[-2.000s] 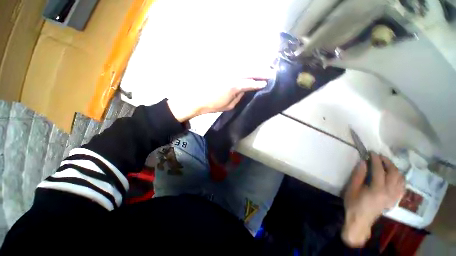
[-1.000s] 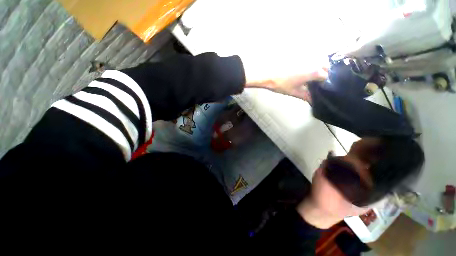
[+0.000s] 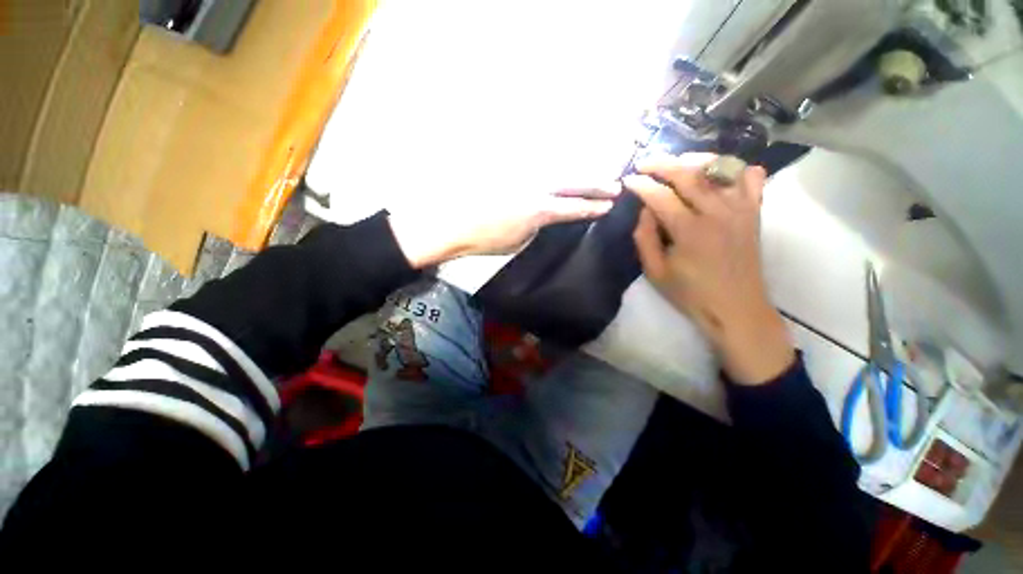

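A dark fabric piece (image 3: 570,269) lies on the white table under the lit presser foot (image 3: 662,137), and its near end hangs over the front edge. My left hand (image 3: 505,224) lies at its left edge, with the fingertips holding the cloth near the needle. My right hand (image 3: 707,241) holds the cloth down from the right, fingertips close to the presser foot. The needle is hidden by glare. Scissors (image 3: 882,350) with blue handles lie on the table right of my right hand.
The sewing machine head (image 3: 808,67) is at the upper right. Orange-taped cardboard (image 3: 168,123) is at the upper left. A white tray (image 3: 970,493) with a reddish-brown patch is at the right, and a red object (image 3: 325,392) is behind my left sleeve.
My right hand has moved from the table's right side to the fabric by the needle. The scissors, held in it two seconds ago, now lie on the table. The view has swung back left.
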